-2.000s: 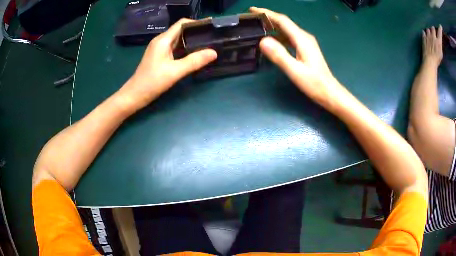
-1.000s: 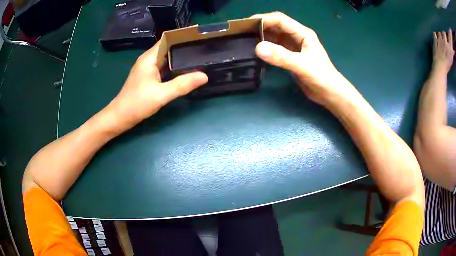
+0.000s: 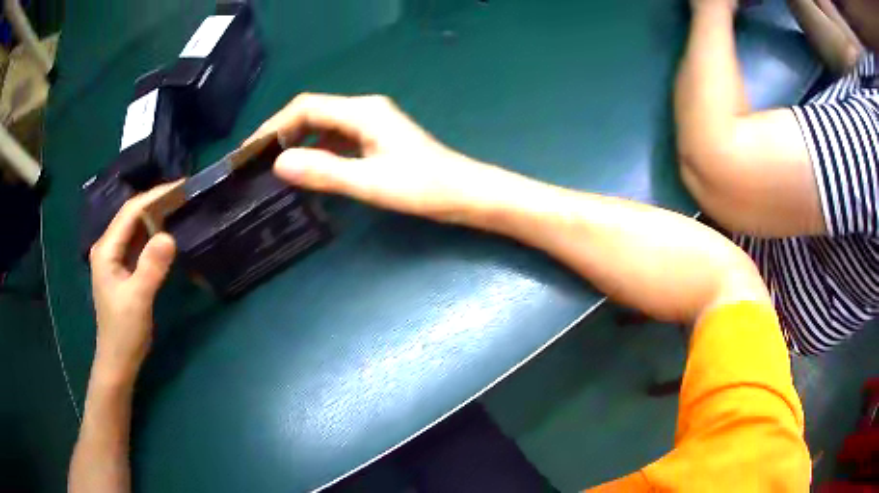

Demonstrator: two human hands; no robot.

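Note:
A black retail box [image 3: 255, 236] is held tilted above the green table at the left, between both hands. Its top is open, showing brown inner card and a small dark tuck flap [image 3: 208, 177] at the far edge. A dark item or insert fills the opening; I cannot tell which. My left hand [image 3: 130, 265] grips the box's left end, thumb on the near side. My right hand [image 3: 357, 154] grips the right end, thumb at the opening's corner. Fingers behind the box are partly hidden.
Black boxes with white labels stand behind the held box, one [image 3: 159, 125] near my left hand and another [image 3: 217, 72] farther back. The table's [image 3: 434, 366] pale curved edge runs in front of me. A person in a striped shirt [image 3: 819, 193] sits at the right.
The view has turned, so the box and hands now appear farther left and tilted. Labelled boxes have come into view behind them. Both hands still hold the open box.

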